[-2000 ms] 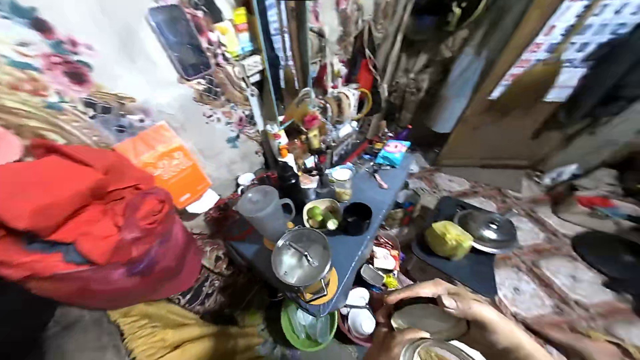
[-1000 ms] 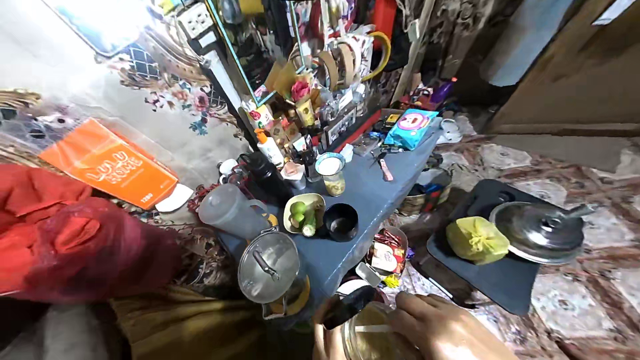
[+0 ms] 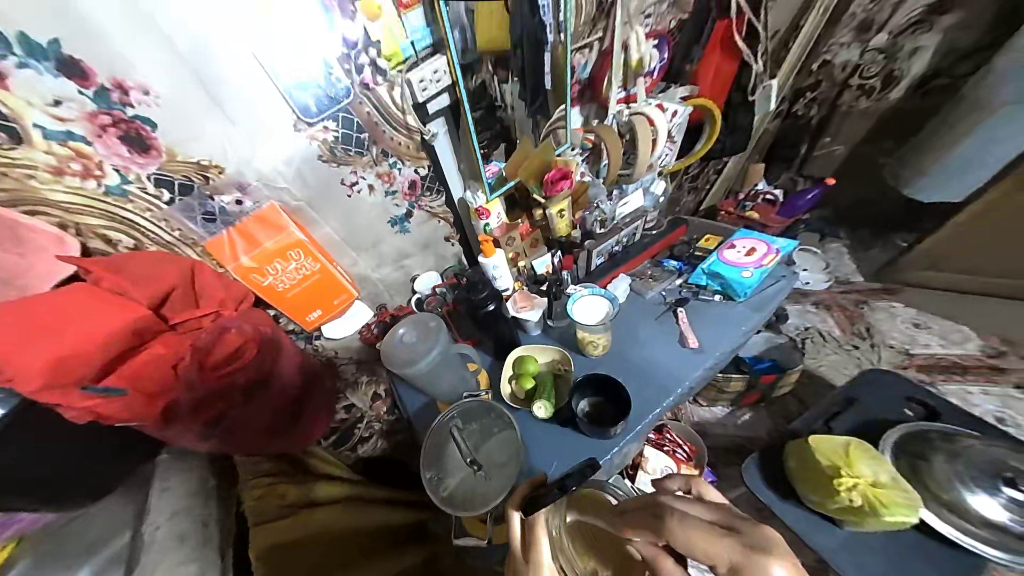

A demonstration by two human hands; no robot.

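At the bottom of the view, my left hand (image 3: 528,534) grips a round, clear-walled container (image 3: 596,536) with pale brown contents. A dark, elongated object (image 3: 562,486), perhaps a lid or handle, slants beside its fingers. My right hand (image 3: 704,528) reaches over the container's rim with bent fingers; whether it grips anything is hidden. Just beyond are a lidded metal pot (image 3: 472,456), a black bowl (image 3: 600,406) and a cream dish (image 3: 538,352) holding green limes (image 3: 525,372) and a cut cucumber-like vegetable (image 3: 544,395).
The blue-grey table (image 3: 652,368) also bears a plastic pitcher (image 3: 424,356), a black bottle (image 3: 490,312), a jar (image 3: 594,336) and a blue packet (image 3: 742,264). Right, a yellow bag (image 3: 852,482) and lidded pan (image 3: 960,488) sit on a dark board. Red cloth (image 3: 160,344) lies left.
Two seconds ago my hands held a round disc-like piece above the container; now a dark elongated piece is by my left fingers, and my right fingers are over the rim. The view has shifted.
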